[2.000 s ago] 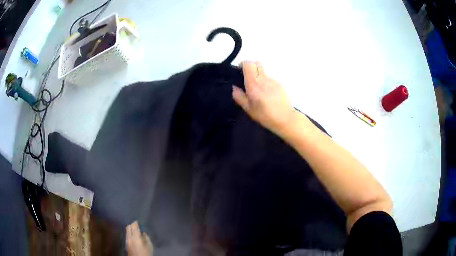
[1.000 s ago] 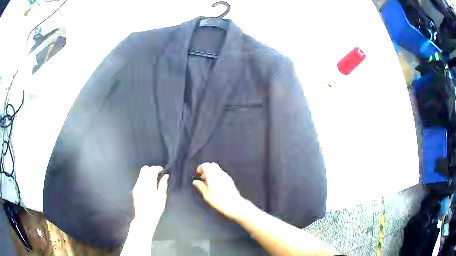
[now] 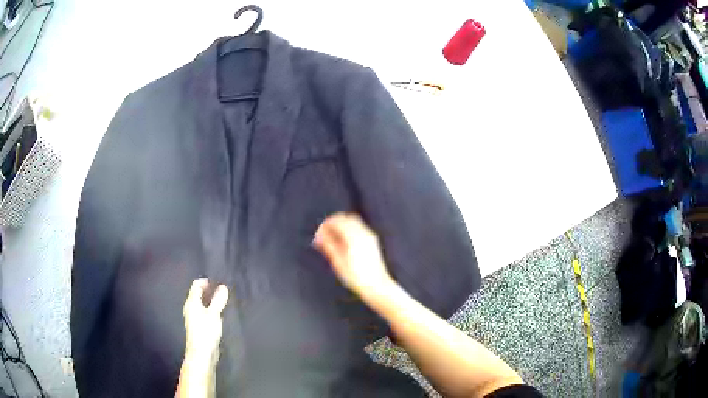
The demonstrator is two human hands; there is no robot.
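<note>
A dark suit jacket (image 3: pixel 318 194) lies front up on a black hanger (image 3: pixel 250 17), its collar towards the table's far side. The lapels and the chest pocket show. My left hand (image 3: pixel 203 315) is at the lower front edge, thumb and finger around a bit of dark cloth. My right hand (image 3: pixel 349 249) is blurred over the jacket's front below the chest pocket, fingers curled; whether it holds anything cannot be told. A haze blurs the jacket's lower part.
A red thread cone (image 3: pixel 464 42) and thread snips (image 3: pixel 418 85) lie on the white table (image 3: pixel 512 148) right of the jacket. A white basket (image 3: pixel 31 175) and cables are at the left. Blue bins (image 3: pixel 630 148) and dark piles stand right, beyond speckled floor with yellow tape.
The jacket was turned front up between the first and second frames. Since then, the view has shifted right; my right hand has moved away from the front opening, and my left hand remains near it.
</note>
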